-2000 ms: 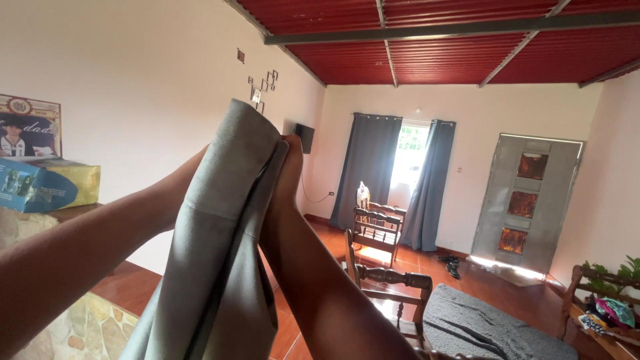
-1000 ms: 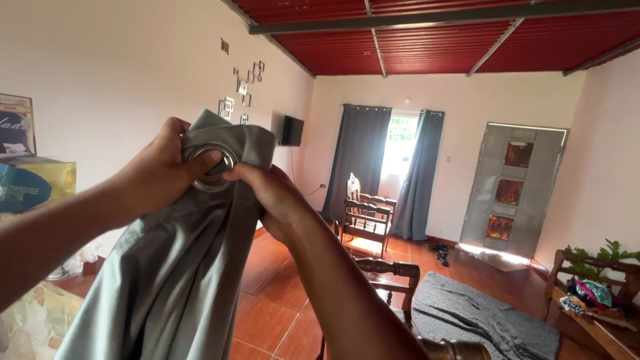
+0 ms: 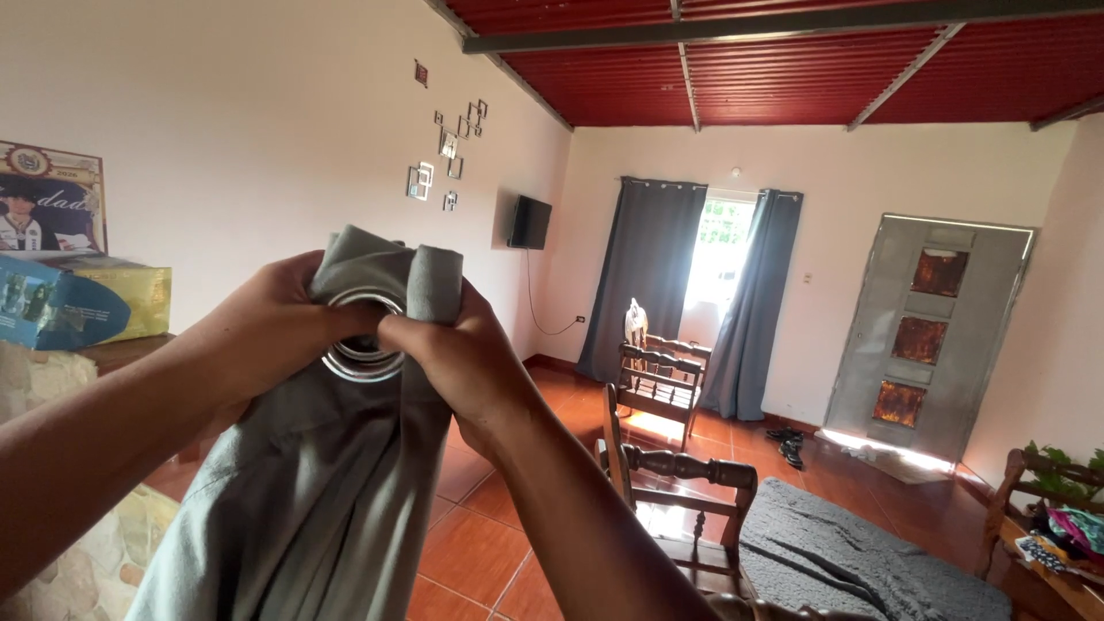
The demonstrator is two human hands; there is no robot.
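Note:
A grey grommet curtain panel [image 3: 302, 483] hangs in folds from both my hands, held up in front of me at the left of centre. My left hand [image 3: 285, 319] grips its top edge, the thumb lying across the metal grommets [image 3: 362, 366]. On the other side of the rings, my right hand [image 3: 457, 354] pinches the folded top band, its thumb at the rings' right rim. Most fingers of both hands are hidden behind the cloth. The grommets appear stacked together, one against another.
Wooden chairs [image 3: 681, 466] stand ahead on the tiled floor beside a grey rug [image 3: 828, 552]. Dark curtains [image 3: 647, 276] hang at the window. A box [image 3: 86, 297] rests on a ledge at left. Shoes [image 3: 789, 448] lie near the metal door [image 3: 931, 345]. Clothes [image 3: 1069, 539] are piled at far right.
Two seconds ago the cloth's folded top hid the grommets; now the rings face me. Since one second ago my hands have kept hold, and the top folds have spread apart somewhat.

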